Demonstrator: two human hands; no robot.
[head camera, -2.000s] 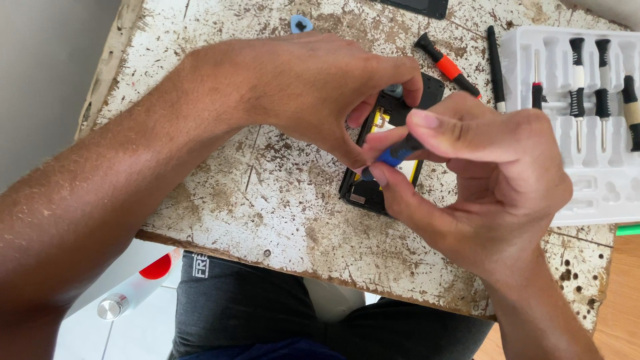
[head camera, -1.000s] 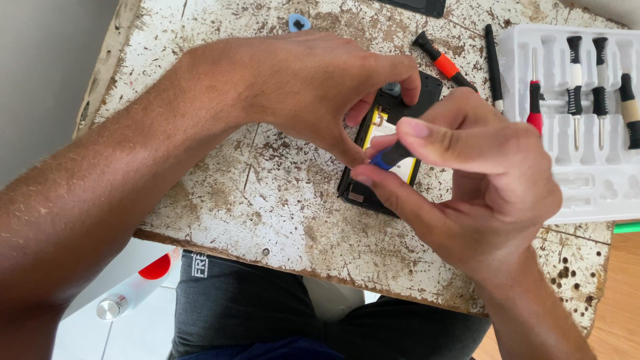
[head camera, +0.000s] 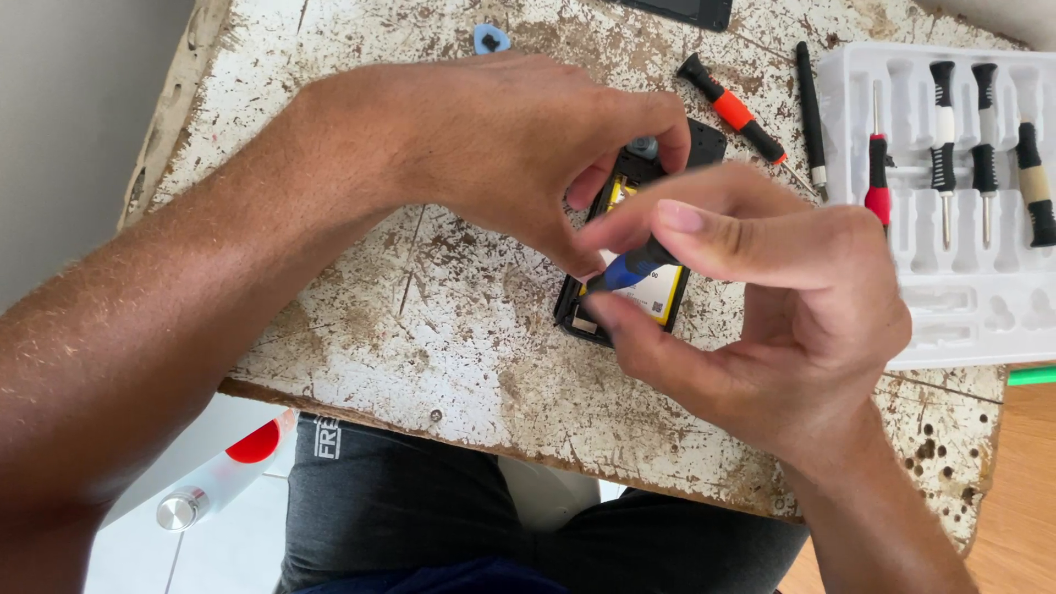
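Observation:
An opened smartphone (head camera: 672, 297) with its battery (head camera: 652, 293) exposed lies on the worn wooden tabletop. My right hand (head camera: 767, 305) holds a blue and black precision screwdriver (head camera: 631, 266) slantwise between thumb and fingers over the phone. The driver's tip is hidden. My left hand (head camera: 511, 157) arches over the phone's left side, its thumb near the driver's lower end and its index finger by the upper part of the phone. Whether it grips the phone's edge is hard to see.
A white plastic tray (head camera: 940, 351) of screwdrivers stands at the right. Beside it lie an orange and black screwdriver (head camera: 733, 110) and a black pen-like tool (head camera: 810, 115). A blue plastic pick (head camera: 491, 39) and a black phone part (head camera: 685, 10) are at the back.
My right fingers have shifted around the blue screwdriver, which stays over the lower part of the phone. My left hand has hardly moved.

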